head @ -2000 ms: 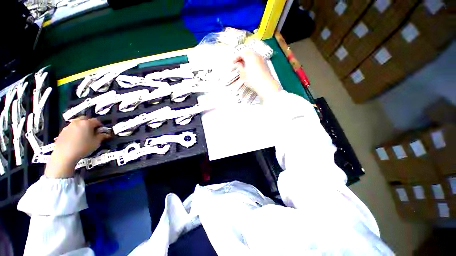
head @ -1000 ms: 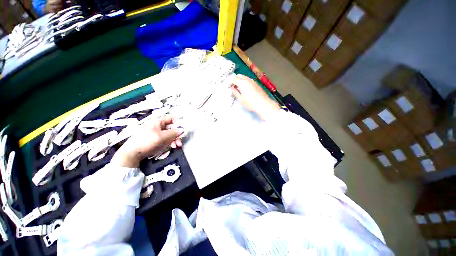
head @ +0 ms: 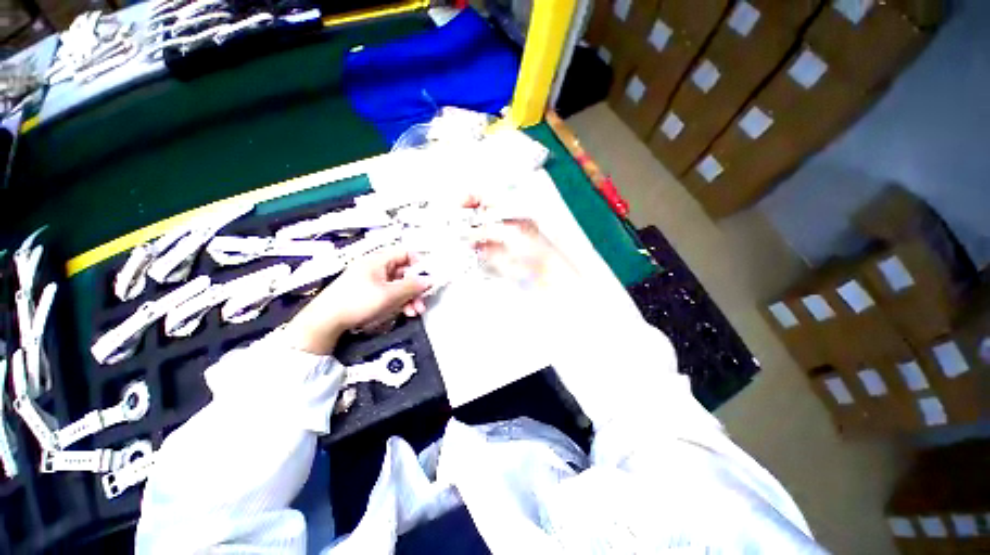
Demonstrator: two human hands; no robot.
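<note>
My left hand (head: 375, 291) is over the foam tray's (head: 407, 417) right edge, with thumb and fingers pinched on a small white watch part; its shape is washed out. My right hand (head: 519, 252) is blurred over the white sheet (head: 483, 347), fingers towards the left hand; what it holds cannot be told. White straps lie in rows in the tray. A half-fitted watch (head: 393, 366) with a round head and dark centre lies below my left hand. Strap pieces on the sheet are mostly washed out.
A neighbouring black tray (head: 76, 510) at left holds white straps and watches. A clear plastic bag (head: 461, 125) is at the sheet's far end, beside a yellow post (head: 543, 65). Blue cloth (head: 434, 71) lies behind. A black tray (head: 695, 320) and cartons (head: 749, 98) are at right.
My left hand has moved from the tray's left part to its right edge. My right hand has come back from the bag area towards my left hand. The view has shifted.
</note>
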